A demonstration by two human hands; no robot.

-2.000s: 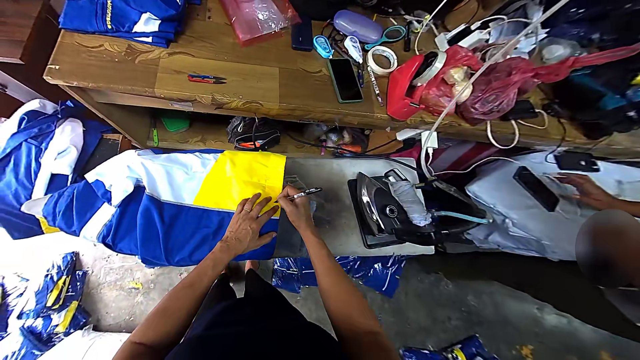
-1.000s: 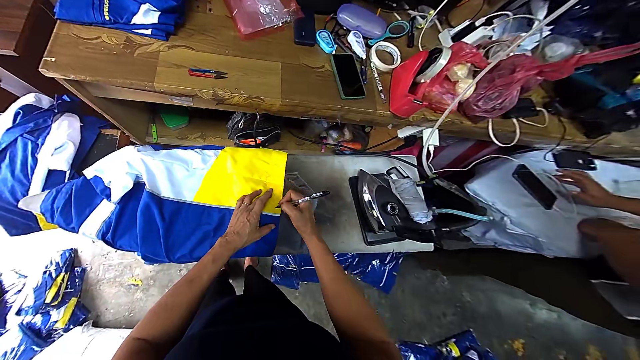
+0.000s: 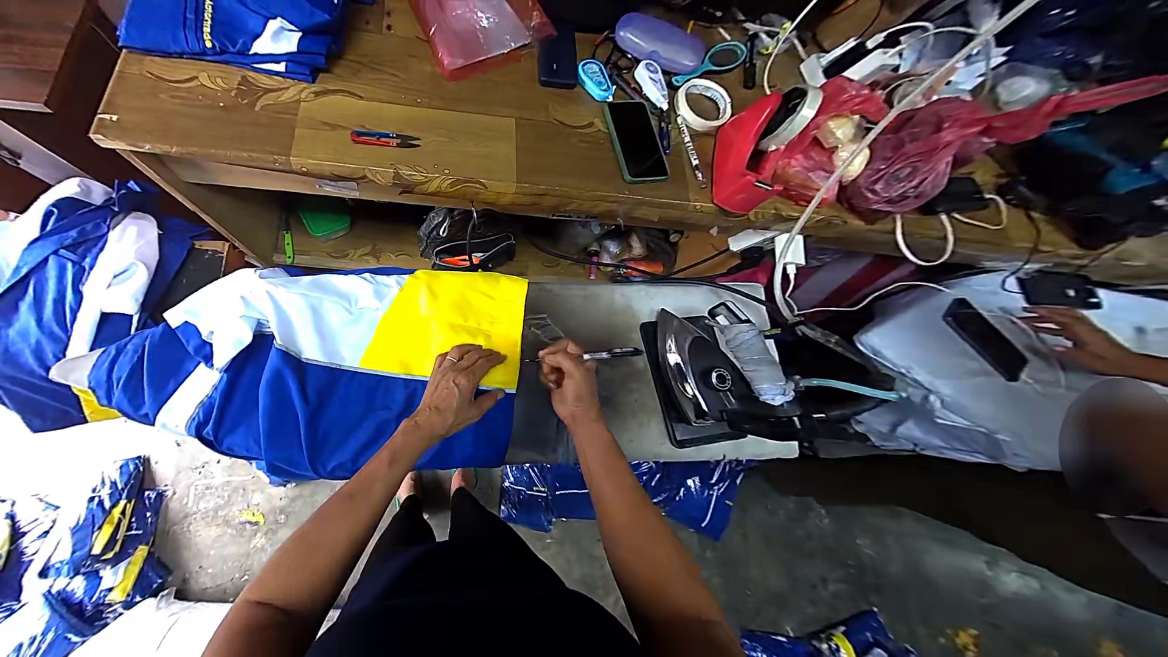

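A blue, white and yellow garment [image 3: 310, 365] lies along the left part of a narrow grey-topped board [image 3: 620, 429]. My left hand [image 3: 464, 388] rests flat on the garment, across the border of its yellow and blue panels close to the right hem. Just right of that hem, my right hand [image 3: 568, 374] grips a pen [image 3: 611, 353], its body pointing right and its tip toward the fabric edge. A piece of clear plastic [image 3: 545, 327] lies on the board beyond my right hand. Farther right, an electric iron [image 3: 698, 370] with a cloth-wrapped handle stands on a dark rest.
A wooden table [image 3: 411, 109] across the top bears thread snips [image 3: 385, 139], a phone [image 3: 636, 141], a tape roll [image 3: 703, 103] and red plastic bags [image 3: 912, 155]. Another person's hand [image 3: 1081, 338] is beside a dark phone [image 3: 985, 339] at right. Plastic-wrapped blue garments [image 3: 630, 493] lie below the board.
My right hand has shifted slightly away from the garment's hem, still with the pen. My left hand stays on the fabric. The other person's hand remains near the dark phone.
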